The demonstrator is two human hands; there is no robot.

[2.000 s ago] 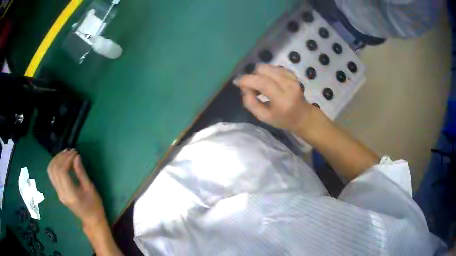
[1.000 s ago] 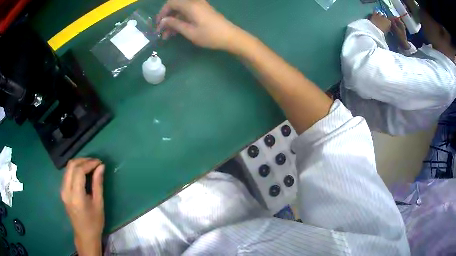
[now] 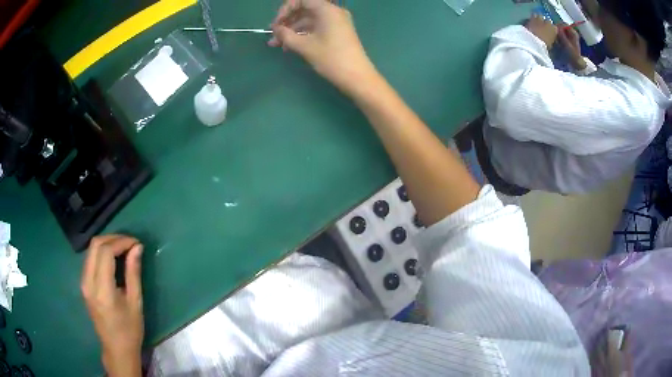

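My right hand [image 3: 320,37] is at the back of the green mat. Its fingertips are closed on the end of a thin silvery stick [image 3: 232,30], which points left. My left hand [image 3: 114,294] rests on the mat in front of the black press [image 3: 92,177], thumb and fingers apart, with nothing visible in it. A white squeeze bottle [image 3: 211,104] stands upright on the mat. A clear bag with a white label [image 3: 161,76] lies left of the bottle.
A white tray [image 3: 372,274] of black discs is beside the bench edge, partly under my right sleeve. Loose black discs [image 3: 23,339] and a crumpled white wipe [image 3: 10,271] lie at left. Yellow tape [image 3: 133,31] crosses the back. Another person in a striped smock [image 3: 564,110] sits at right.
My right hand has gone from the tray to the back of the mat, then slightly right, with the stick now visible in its fingertips. My left hand stays by the press. The view has shifted.
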